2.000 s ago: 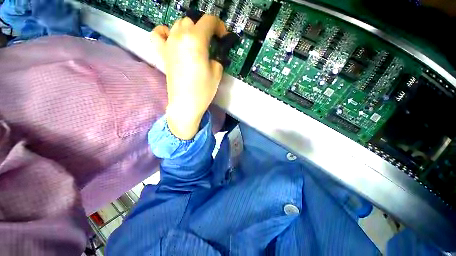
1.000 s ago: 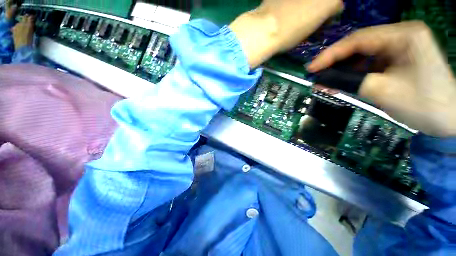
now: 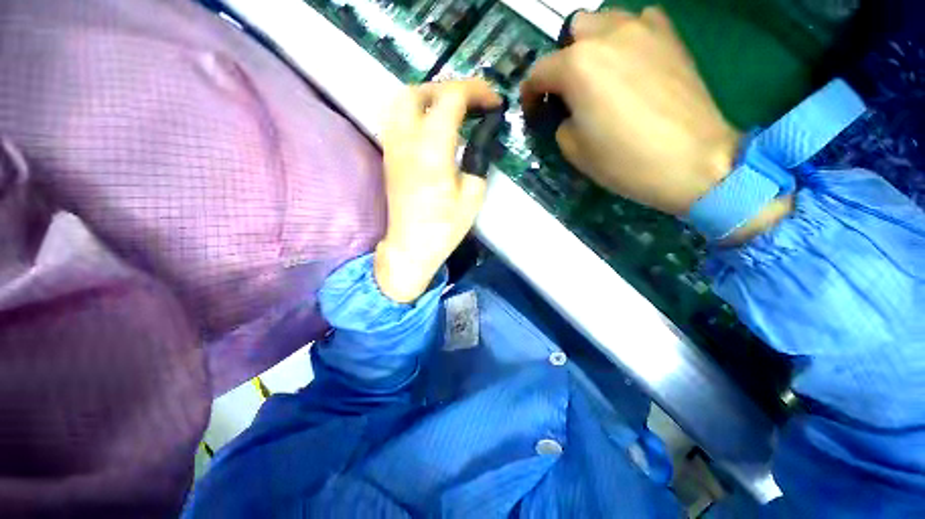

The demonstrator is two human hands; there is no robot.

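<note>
My left hand (image 3: 431, 177) is over the near edge of the green circuit boards (image 3: 482, 56), at the upper middle. Black finger cots show on its thumb and fingertip. My right hand (image 3: 634, 112) comes in from the right over the same boards, with its fingertips close to those of my left hand. A black cot shows on one of its fingers. The fingertips are dark and blurred, so I cannot tell whether either hand holds a part. The boards are blurred, with silver-grey and dark parts on them.
The silver-white conveyor rail (image 3: 598, 294) runs diagonally between me and the boards. A person in a pink-purple smock (image 3: 183, 182) is close on my left. A green mat (image 3: 751, 51) and a white object (image 3: 543, 15) lie behind the boards. Dark blue-violet pieces (image 3: 882, 122) show at the upper right.
My left hand has come back from its far reach across the rail to the near board edge. My right hand has moved left beside it. The view has turned.
</note>
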